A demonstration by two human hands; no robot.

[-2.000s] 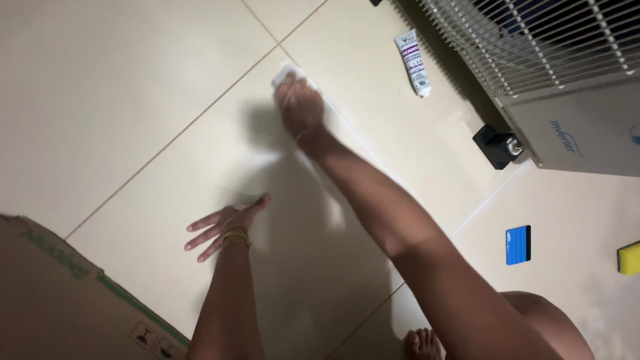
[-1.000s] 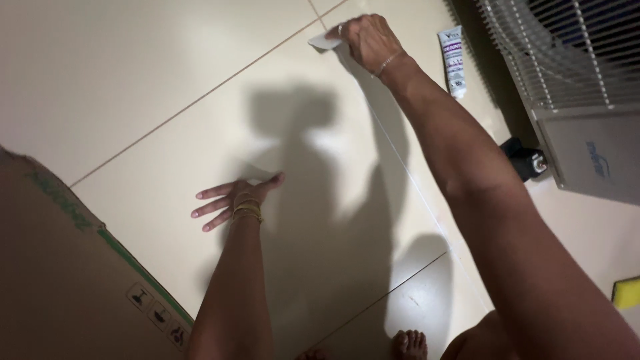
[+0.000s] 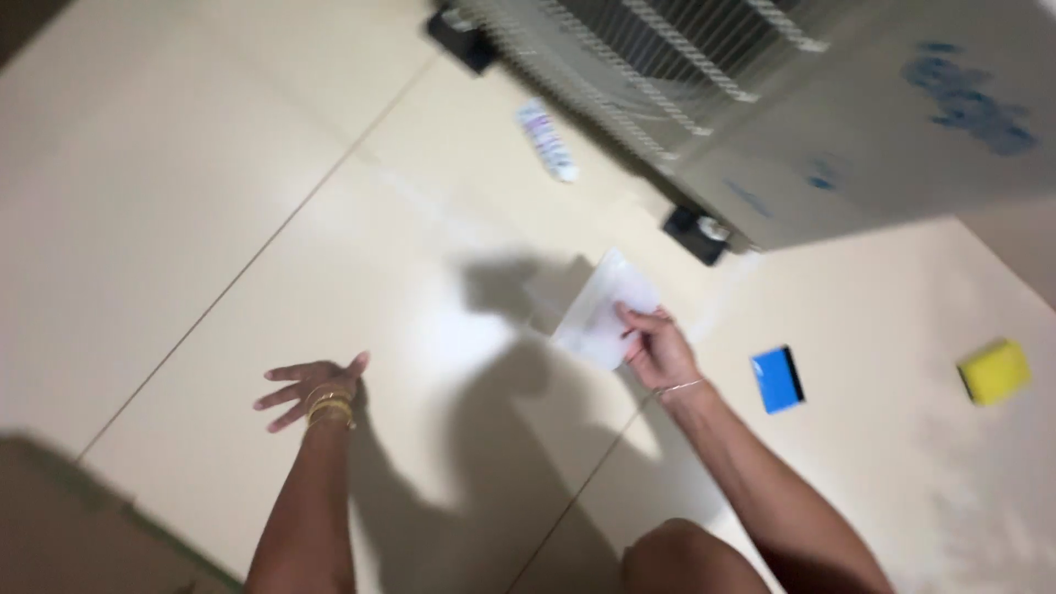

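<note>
A thin white sheet [image 3: 606, 318], perhaps paper or cloth, is pinched between the thumb and fingers of my right hand [image 3: 656, 346], above the tiled floor [image 3: 247, 206]. My left hand [image 3: 313, 392] is spread at the left with nothing in it, seemingly resting on the floor; gold bangles circle its wrist. To the right of my right hand lies a blue card [image 3: 777, 379] with a black edge stripe. A white tube with purple print [image 3: 547, 140] lies on the floor beyond.
An air-conditioner outdoor unit [image 3: 825, 157] with a wire grille stands at the upper right on black feet [image 3: 695, 235]. A yellow sponge [image 3: 994, 371] lies at the far right. A cardboard box [image 3: 74, 520] fills the lower left corner. My knee [image 3: 693, 561] shows at the bottom.
My right hand has come back toward my body from farther out on the floor, and the white sheet in it now shows broadly. My left hand stays spread. The view has turned.
</note>
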